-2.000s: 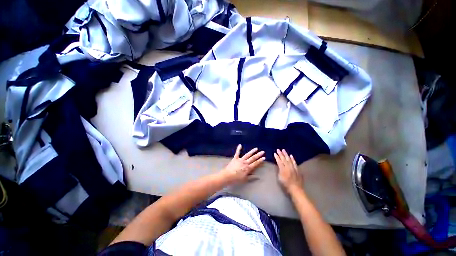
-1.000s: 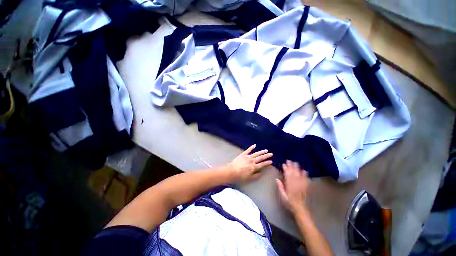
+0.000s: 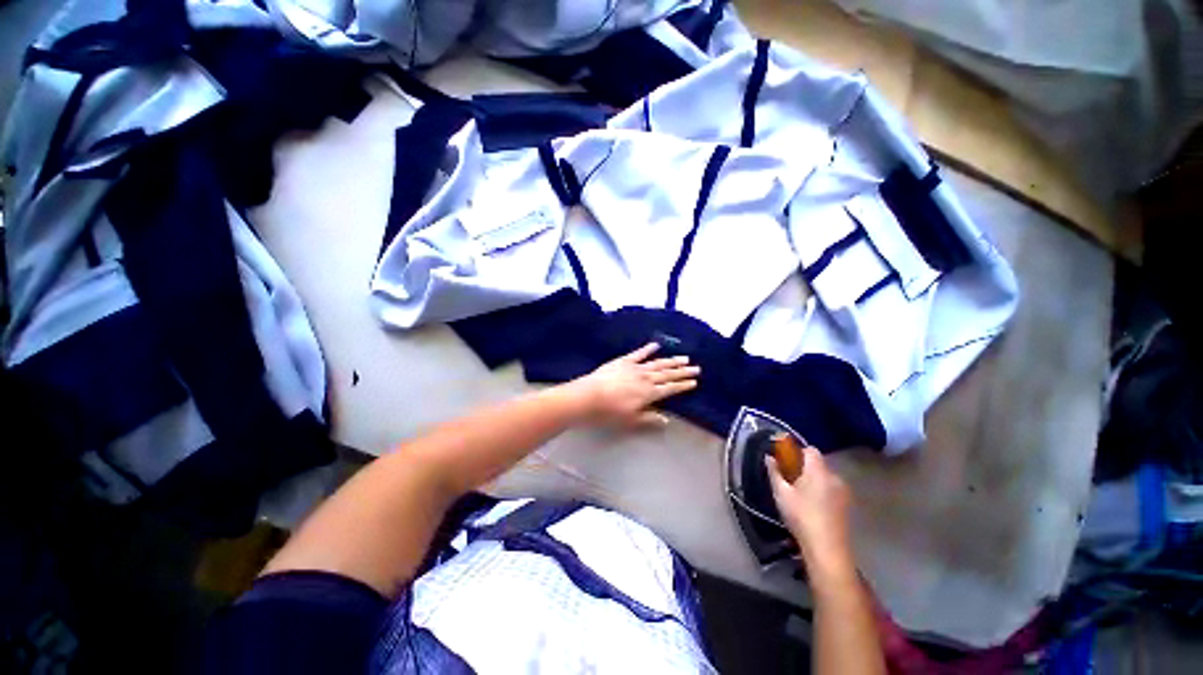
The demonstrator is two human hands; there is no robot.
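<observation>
The partly sewn pale garment (image 3: 647, 224) lies open on the pressing table, wrong side up, with dark seam lines. Its wide navy band (image 3: 778, 396) runs along the edge nearest me. My left hand (image 3: 643, 385) lies flat on the navy band with fingers spread. My right hand (image 3: 807, 498) is closed around the orange-brown handle of the steam iron (image 3: 756, 481). The iron's tip points away from me, at the near edge of the navy band. Its soleplate is hidden beneath it.
A navy-and-pale garment pile (image 3: 172, 290) lies at the left, with more crumpled garments (image 3: 396, 20) at the far side. Tan board (image 3: 976, 125) edges the far right of the table (image 3: 1042, 435). The dark-red hose (image 3: 950, 655) trails at lower right.
My right hand has left the navy band and taken hold of the iron, now brought left from the table's right side to the band. My left hand has moved slightly farther onto the band.
</observation>
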